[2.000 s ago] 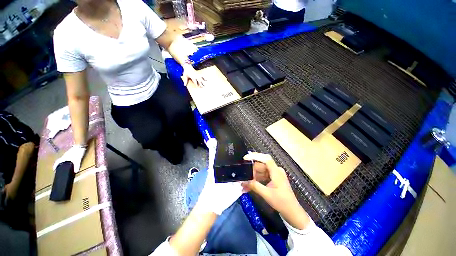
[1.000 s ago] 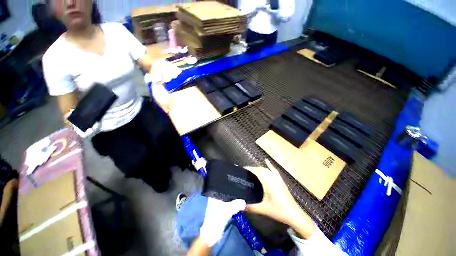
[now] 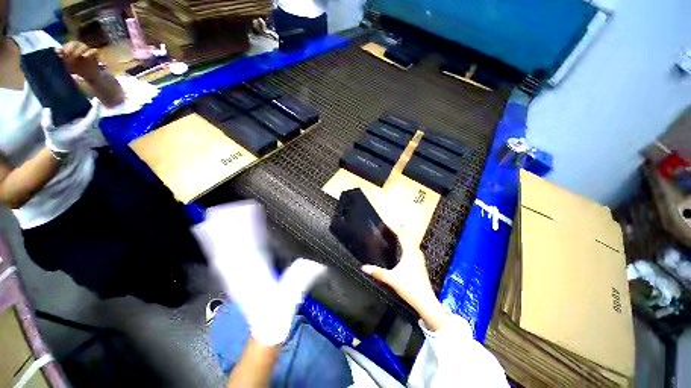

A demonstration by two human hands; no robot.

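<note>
My right hand (image 3: 405, 274), bare, holds a black printed housing (image 3: 364, 229) tilted above the near edge of the mesh conveyor belt (image 3: 303, 220). My left hand (image 3: 261, 292), in a white work glove, is empty, with its fingers spread and blurred, left of the housing. Just beyond the held housing, a tan cardboard sheet (image 3: 420, 198) lies on the belt with two columns of black housings (image 3: 376, 145) on it. The held housing overlaps the sheet's near part in view. The lettering on the held housing is too unclear to read.
Another cardboard sheet (image 3: 186, 155) with black housings lies at the belt's left. A coworker (image 3: 68, 182) holds a housing at far left. Spare cardboard (image 3: 576, 265) is stacked at right beside the blue plastic wrapping (image 3: 473, 269). A teal oven hood (image 3: 485, 30) stands behind.
My gloved left hand has let go of the housing and moved left. My right hand has carried it toward the nearer cardboard sheet. The view has turned right. The coworker has raised the other housing.
</note>
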